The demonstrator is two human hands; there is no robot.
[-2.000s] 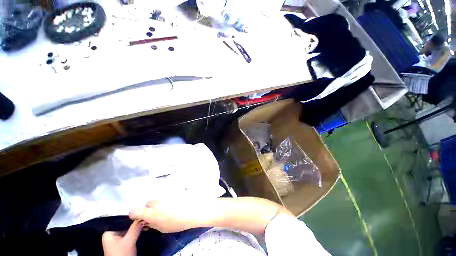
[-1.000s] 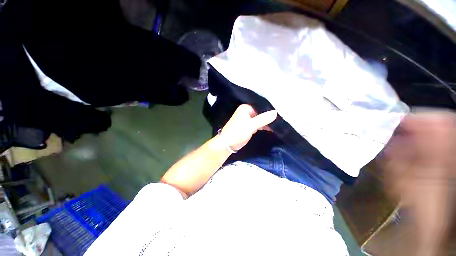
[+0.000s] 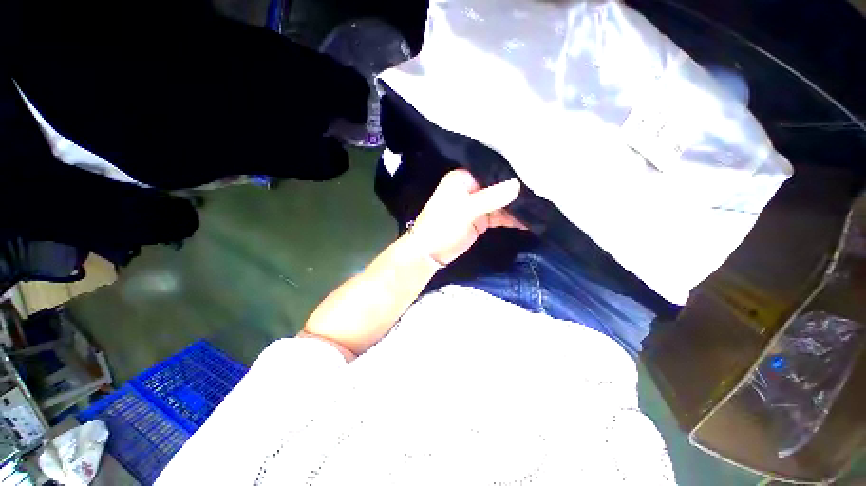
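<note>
The shiny white lining point(image 3: 579, 114) with faint motifs is spread over a dark surface in front of me. The black garment edge point(image 3: 442, 138) runs as a dark band between the lining and my jeans. My left hand point(image 3: 465, 214) holds this black edge, its thumb lying on top and its fingers partly hidden by the cloth. My right hand is out of the picture. No needle can be made out.
A heap of black garments point(image 3: 171, 104) with a white strip is at the left. A blue plastic crate point(image 3: 180, 394) stands on the green floor point(image 3: 247, 252) at lower left. A brown box point(image 3: 698, 375) with a clear plastic bag point(image 3: 807, 370) is at right.
The view swung from the worktable to my lap, then shifted slightly. My right hand, first beside the left at the cloth, then blurred at right, has left the picture. My left hand keeps its hold.
</note>
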